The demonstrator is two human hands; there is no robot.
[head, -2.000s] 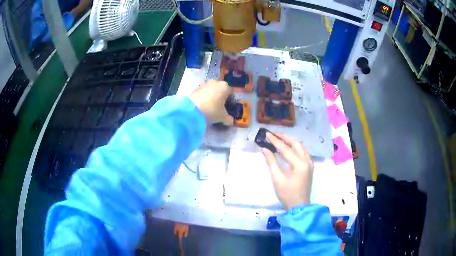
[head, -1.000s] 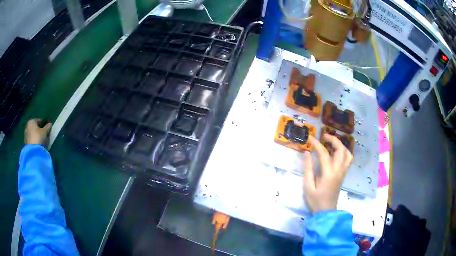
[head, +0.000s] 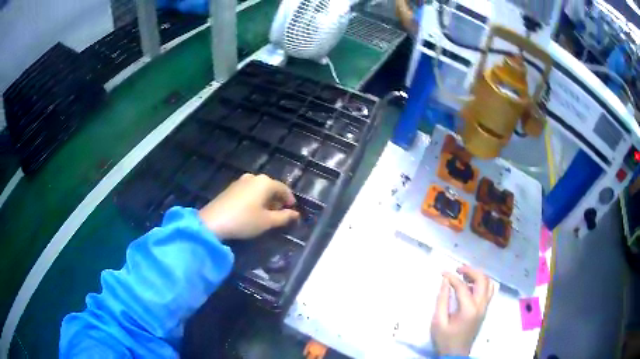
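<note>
My left hand (head: 252,207) is over the front right part of the black blister tray (head: 235,130), fingertips bent together at a pocket; whether they grip a part is hidden. My right hand (head: 463,312) is low over the white table in front of the metal base plate (head: 526,277), fingers curled and apart, with no part visible in it. Several orange-brown fixtures stand on the plate. The front left fixture (head: 429,206) holds a black part (head: 448,204) with a shiny centre. The back left fixture (head: 449,179) holds another black part (head: 460,170).
The brass press head (head: 497,105) is raised over the back of the plate between blue uprights. A white fan (head: 312,28) stands behind the tray. The green conveyor (head: 140,102) with stacked black trays (head: 52,105) is at left. Pink pads (head: 531,313) lie along the table's right edge.
My left hand has gone from a fixture, out over the conveyor, to the tray. My right hand has left the fixtures for the table front; its earlier black part is no longer in it.
</note>
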